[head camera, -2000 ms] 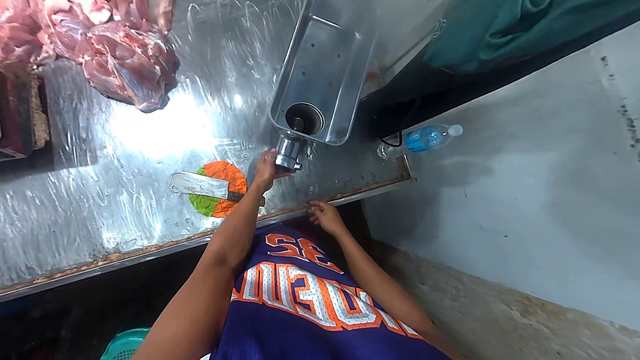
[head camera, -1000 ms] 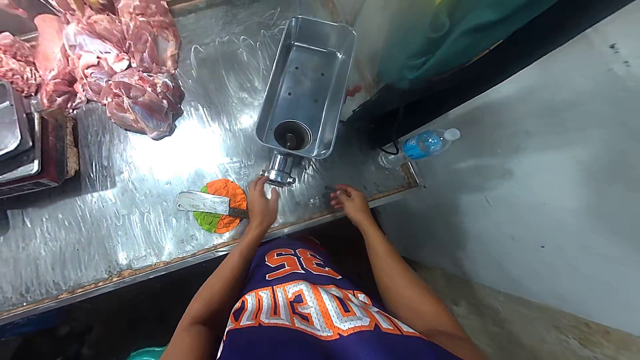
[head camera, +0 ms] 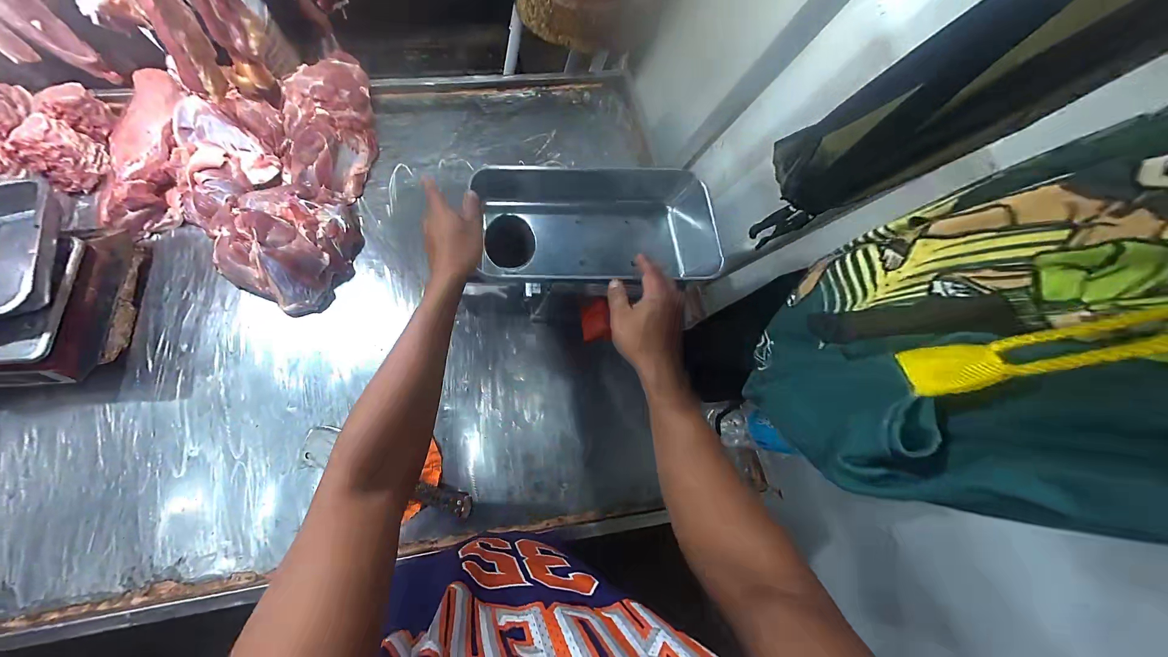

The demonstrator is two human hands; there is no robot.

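A metal meat grinder's feed tray (head camera: 593,228), rectangular with a round hole near its left end, lies across the far part of the metal table. My left hand (head camera: 452,228) is at the tray's left end, thumb by the rim and fingers spread; whether it grips is unclear. My right hand (head camera: 646,315) is at the tray's near edge, thumb and forefinger apart, close to the rim. Below the tray, a dark body and a red piece (head camera: 596,319) show in part. A cleaver (head camera: 443,499) lies partly hidden under my left forearm, on an orange disc (head camera: 431,470).
Raw meat (head camera: 283,228) is heaped at the back left of the metal table (head camera: 538,401). Metal trays (head camera: 27,265) are stacked at the left edge. A wall stands at the right, with a hanging green cloth (head camera: 876,411) and a plastic bottle (head camera: 762,431) near the table's corner.
The feed tray has turned from lengthwise to crosswise. Both hands have moved farther from my body, from the grinder's outlet and the table's near side to the tray. The view has shifted.
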